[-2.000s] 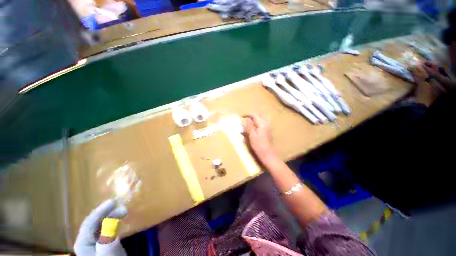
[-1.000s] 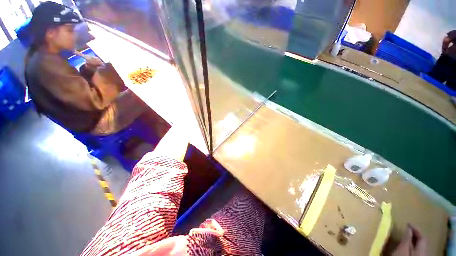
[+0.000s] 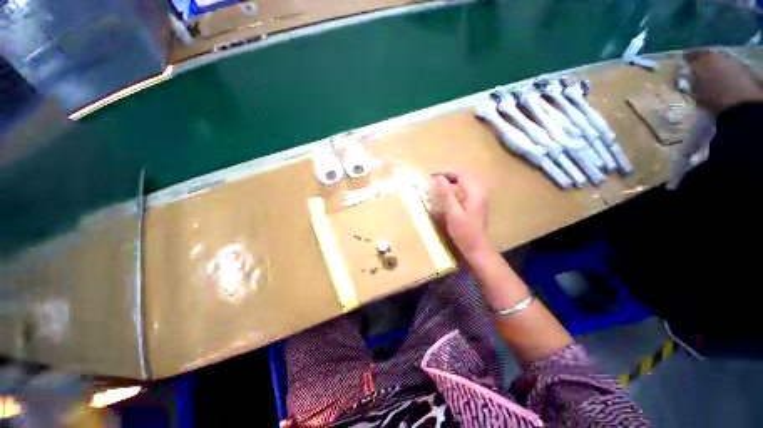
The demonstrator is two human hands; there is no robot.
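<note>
My right hand (image 3: 462, 212) is bare and rests on the bench just right of the right tape strip, fingers curled; whether it holds anything is hidden. My left hand is out of the picture. Two yellow tape strips (image 3: 333, 255) frame a brown patch with a small white cap (image 3: 383, 247) beside a dark stain (image 3: 388, 262). Thin white swabs (image 3: 361, 196) lie above this patch, partly in glare. Two white bottles (image 3: 328, 166) lie behind them. Several pale grey moulded parts (image 3: 535, 138) lie in a row to the right of my hand.
A green conveyor belt (image 3: 293, 109) runs behind the bench. A metal strip (image 3: 140, 284) crosses the bench at left. At right, another person's dark sleeve and bare hand (image 3: 718, 79) reach over the bench, near a brown sheet (image 3: 661, 115) and a grey part.
The view has swung from the left side back to the bench. The grey row is in view again. My left hand, seen at lower left two seconds ago, is gone. The neighbour's arm now reaches further over the bench.
</note>
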